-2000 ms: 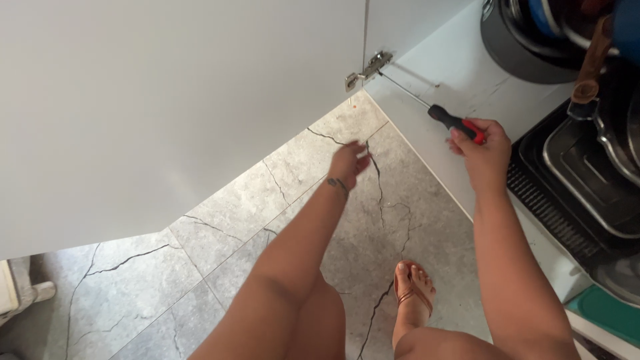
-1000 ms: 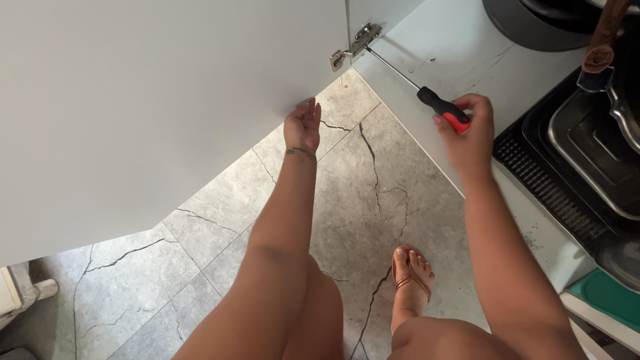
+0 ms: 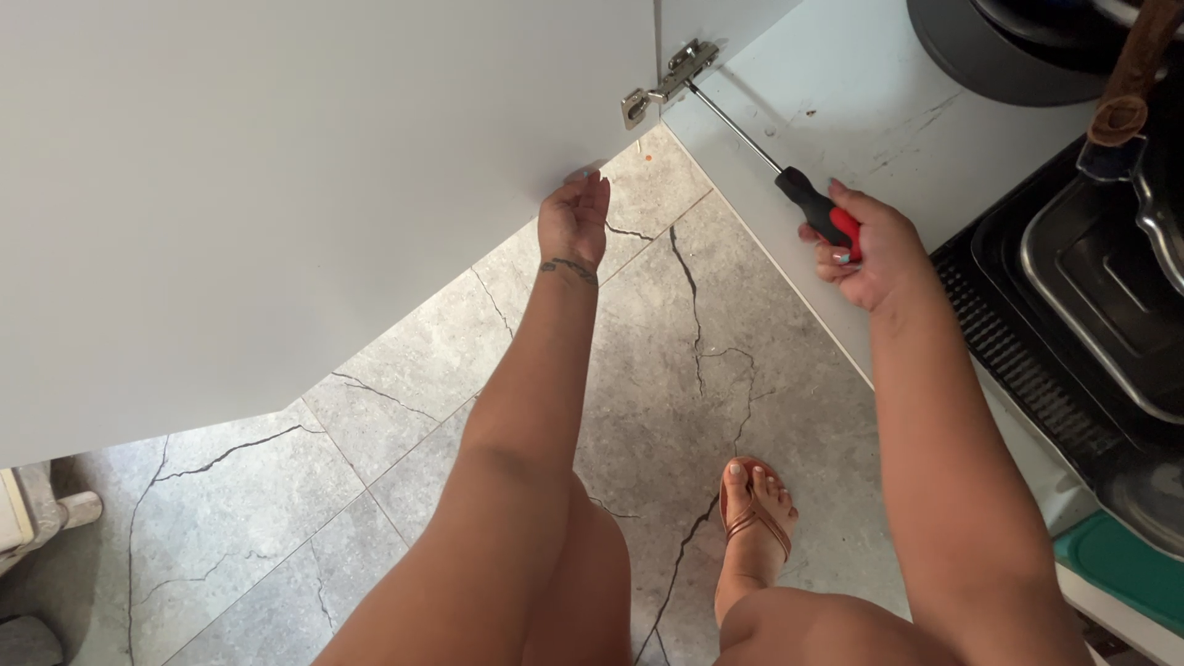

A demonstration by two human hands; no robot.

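Note:
My right hand (image 3: 865, 240) grips the black and red handle of a screwdriver (image 3: 814, 205). Its metal shaft runs up and left, and the tip meets a metal cabinet hinge (image 3: 689, 67) at the inner corner. The hinge's cup end lies by the edge of a white cabinet door (image 3: 305, 185). My left hand (image 3: 575, 217) is at the door's lower edge, palm showing and fingers pointing up; some fingertips are hidden behind or against the edge. No object shows in that hand.
A white cabinet shelf (image 3: 888, 120) holds a dark round pan (image 3: 980, 55) and black trays (image 3: 1008, 314) at the right. My sandaled foot (image 3: 754, 518) stands on the grey cracked-pattern floor tiles (image 3: 786, 407). A green object (image 3: 1128, 564) is at the lower right.
My left hand, in front of the floor two seconds ago, has moved to the door's lower edge. The screwdriver stays in my right hand with its tip at the hinge.

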